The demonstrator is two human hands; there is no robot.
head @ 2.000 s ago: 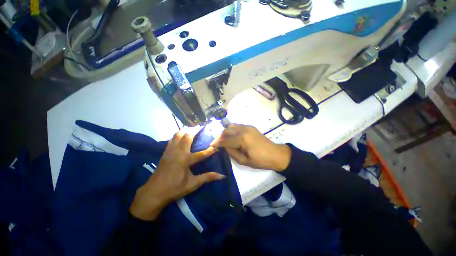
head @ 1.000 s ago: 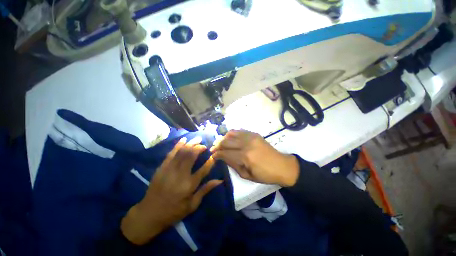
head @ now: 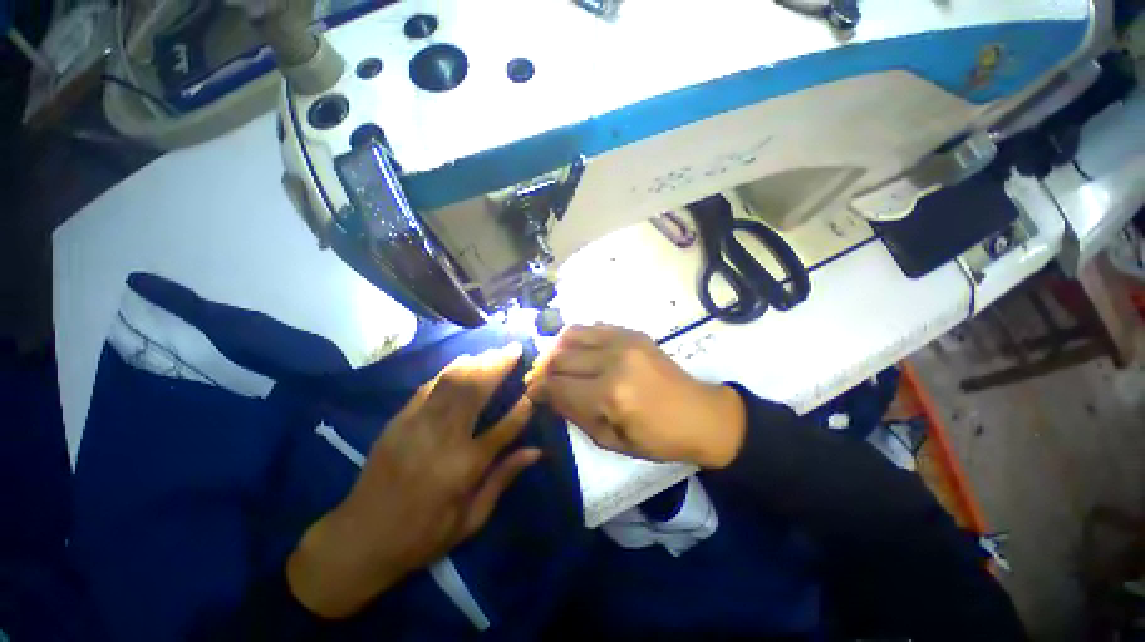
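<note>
A navy garment piece [head: 188,470] with a pale strip [head: 188,345] along one edge and thin white lines lies left of the needle and hangs over the table's front edge. My left hand [head: 421,483] presses on the cloth with fingers spread, fingertips just in front of the needle. My right hand [head: 628,395] pinches the cloth edge between thumb and fingers at the right of the needle. The presser foot and needle [head: 534,307] are partly lost in the lamp glow.
The white sewing machine [head: 653,138] with a blue stripe arches over the table. Black-handled shears [head: 753,270] and small snips [head: 674,227] lie under its arm. A flat black pad [head: 948,226] is at right, an orange crate [head: 942,452] below.
Since two seconds ago the view has shifted, so the machine looks larger and further left. My left fingers have drawn closer together near the needle. My right hand keeps its pinch.
</note>
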